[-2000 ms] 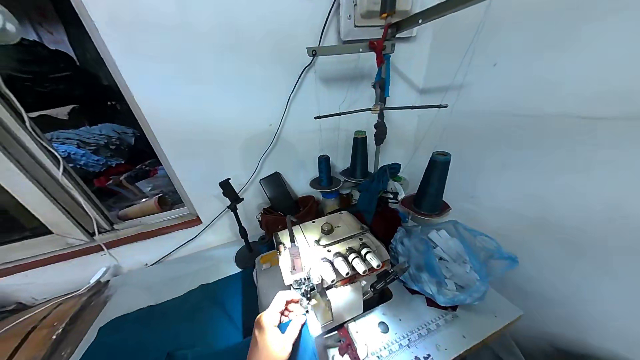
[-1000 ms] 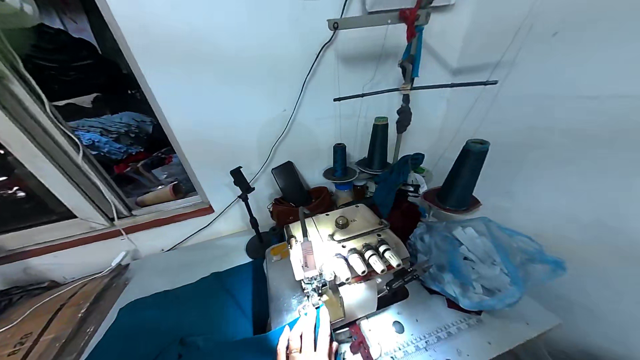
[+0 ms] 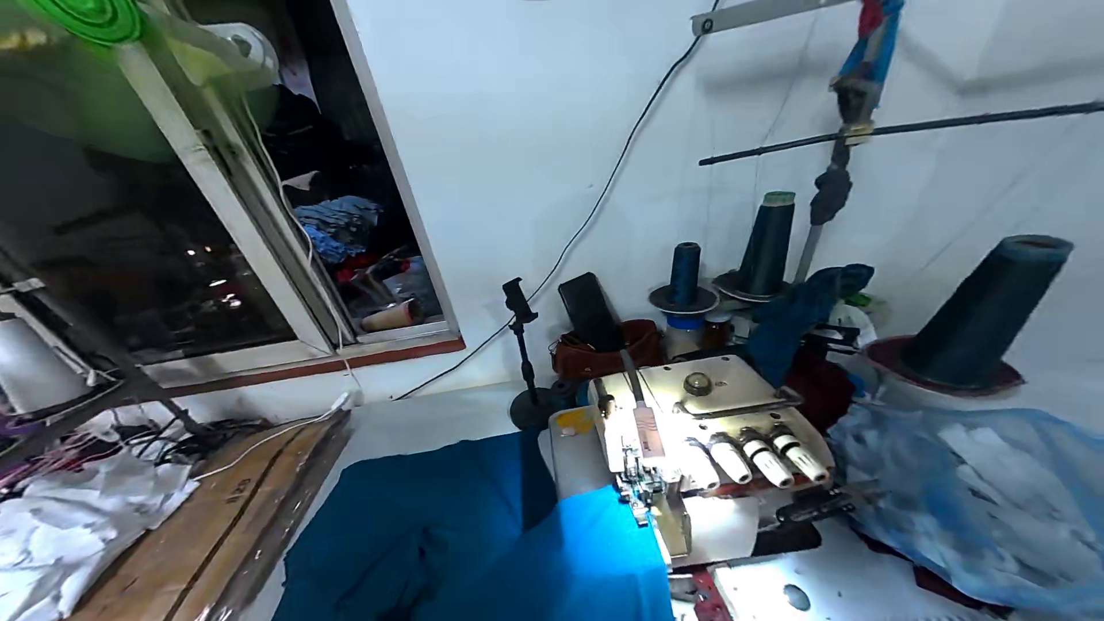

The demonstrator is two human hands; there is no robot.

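Neither of my hands shows in the head view now. Teal fabric point(image 3: 466, 509) lies across the table left of an overlock sewing machine point(image 3: 733, 388), and its right edge reaches the lit needle and presser foot area point(image 3: 640, 487). Several white tension dials point(image 3: 763, 457) line the machine's front. Cones of dark teal thread stand behind it: a small one point(image 3: 686, 274), a taller one point(image 3: 768, 246) and a large one point(image 3: 987, 310) at the right.
A blue plastic bag point(image 3: 975, 500) of scraps sits right of the machine. Behind are a phone holder stand point(image 3: 526, 354) and a dark phone point(image 3: 591, 310) in a brown container point(image 3: 608, 349). Cardboard point(image 3: 233, 500) and white cloth point(image 3: 78, 526) lie at the left, below a window.
The hand seen at the machine's needle area in both earlier frames is out of view. Teal fabric now shows spread up to the needle area. The view has swung left.
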